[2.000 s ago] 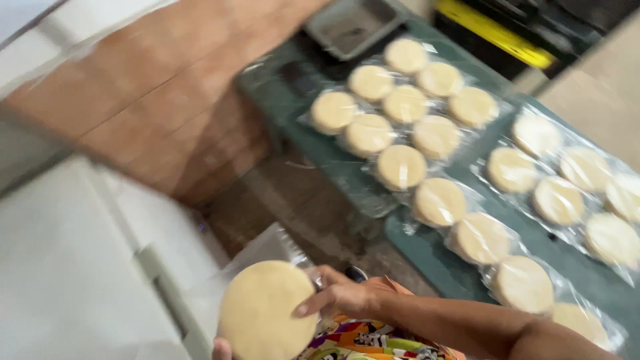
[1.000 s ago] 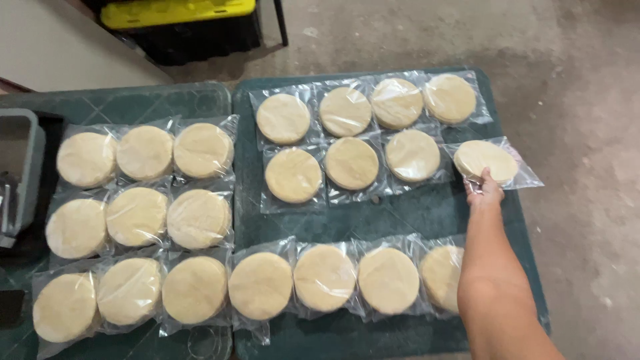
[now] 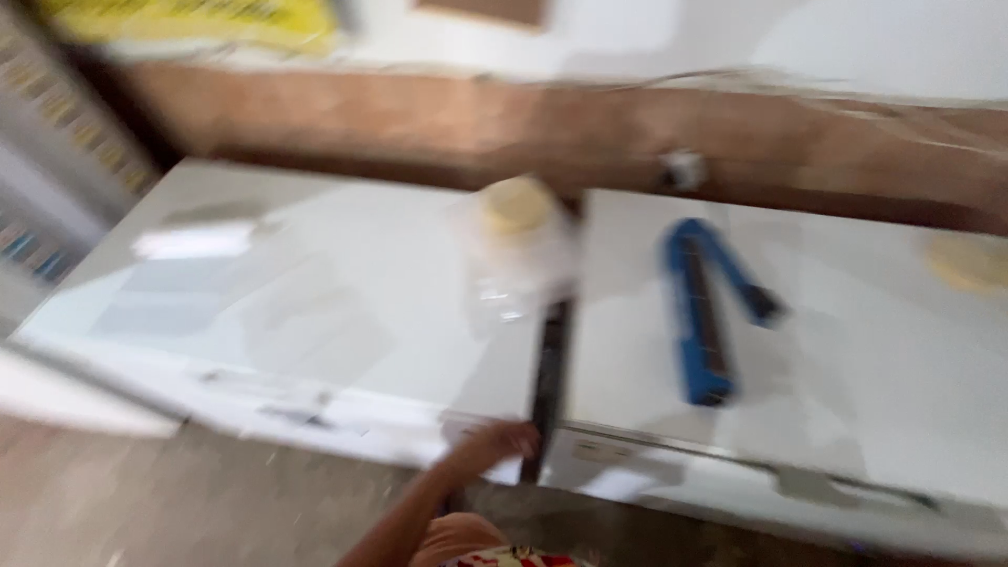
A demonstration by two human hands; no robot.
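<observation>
My left hand [image 3: 504,442] is over the front edge of the left white chest-type unit, beside the dark gap; blur hides its fingers, and I cannot tell whether it holds anything. A round pale disc, likely dough [image 3: 517,206], lies with clear plastic bags [image 3: 504,287] near the back right corner of that white top. To the right of the gap, a blue hinged tool [image 3: 697,315] rests on the second white top. Another pale round disc [image 3: 969,261] shows at the far right. My right hand is out of view.
Two white tops, left [image 3: 331,315] and right [image 3: 850,378], stand side by side with a narrow dark gap between them. A brownish wall [image 3: 378,118] runs behind, with a small white object [image 3: 685,169] against it. Concrete floor [image 3: 197,496] shows in front.
The view has swung away from the green tables with rows of bagged discs to the white tops. A second ago a hand held a bagged disc at the table's right edge; that hand is not in view now.
</observation>
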